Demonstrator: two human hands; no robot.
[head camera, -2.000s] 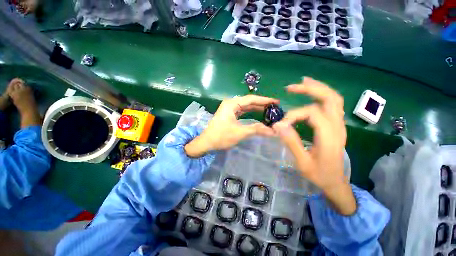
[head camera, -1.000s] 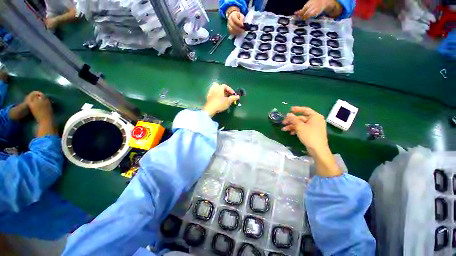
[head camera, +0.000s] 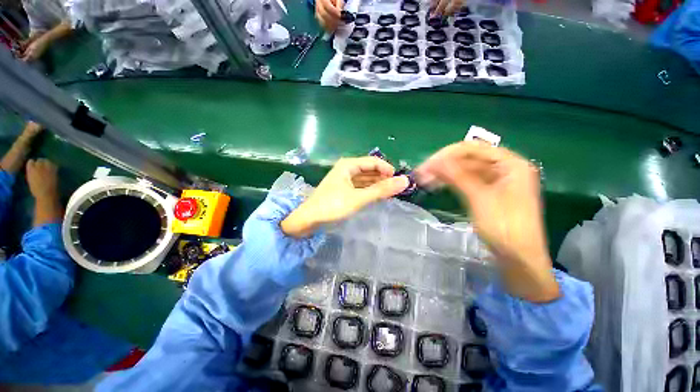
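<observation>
My left hand (head camera: 345, 193) holds a small dark part (head camera: 404, 182) between thumb and fingers, above the far edge of the tray. My right hand (head camera: 495, 203) is blurred, with its fingertips close to that part; whether it grips anything cannot be told. The translucent pocket tray (head camera: 374, 249) lies in front of me. Its nearer pockets hold black rounded-square cases (head camera: 349, 331); one case (head camera: 387, 338) has a bright silvery centre. My sleeves cover the tray's sides. A small dark piece (head camera: 377, 155) shows on the green belt just behind my left fingers.
A red button (head camera: 186, 209) on a yellow-orange box, a round white fixture (head camera: 70, 222) and dark parts (head camera: 196, 251) are at left. A white unit (head camera: 483, 136) is partly behind my right hand. Filled trays (head camera: 641, 295) are at right. Another person's hands (head camera: 330, 14) touch a far tray (head camera: 331, 74).
My left hand has come back from the belt and now holds the dark part above the tray. My right hand has come close to it. The white unit has shifted left in view.
</observation>
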